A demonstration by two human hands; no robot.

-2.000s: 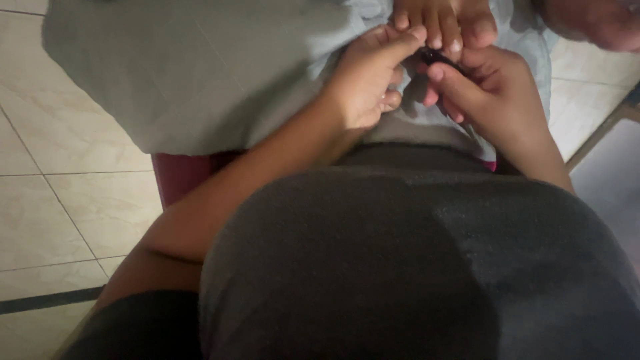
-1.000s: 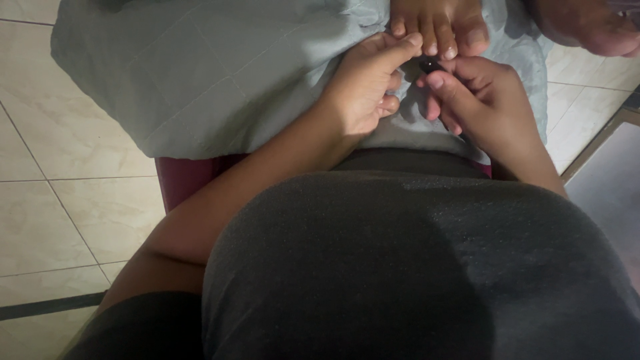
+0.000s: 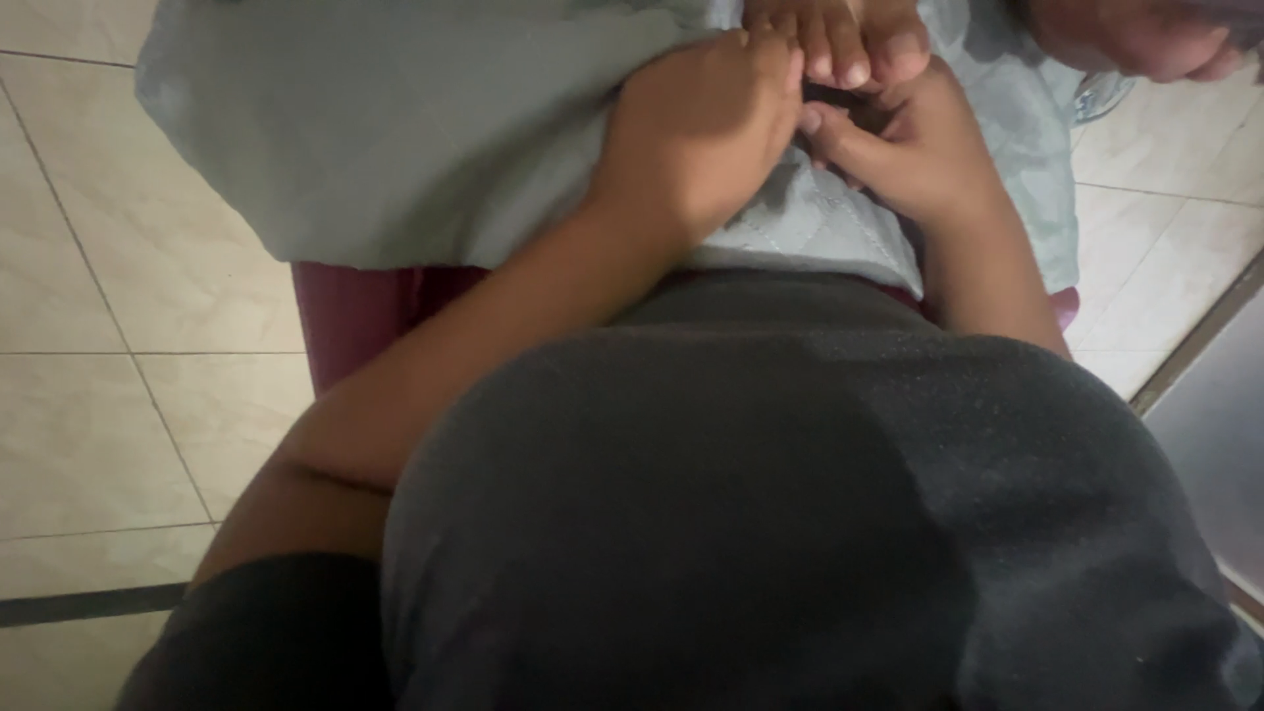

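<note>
Another person's foot (image 3: 839, 44) rests at the top of the view on a grey-green quilted cloth (image 3: 395, 128). My left hand (image 3: 706, 128) lies palm down at the smaller toes, back of the hand up, its fingertips against them; whether it holds anything is hidden. Below the big toe is my right hand (image 3: 894, 148), fingers curled and thumb pointing left. A small dark object (image 3: 834, 97) shows between the thumb and the toes, partly hidden, its kind not plain in this view; it seems to be in the right hand's grasp.
The person's other foot (image 3: 1136, 39) is at the top right, blurred, near a clear rounded object (image 3: 1101, 97). Under the cloth shows a dark red seat or stool (image 3: 351, 316). Pale floor tiles (image 3: 69, 425) lie on both sides. A grey panel with a brown edge (image 3: 1210, 434) stands at the right.
My left hand has turned from thumb and finger at the toes to back up, its fingers now over the smaller toes. The dark object is more covered than before.
</note>
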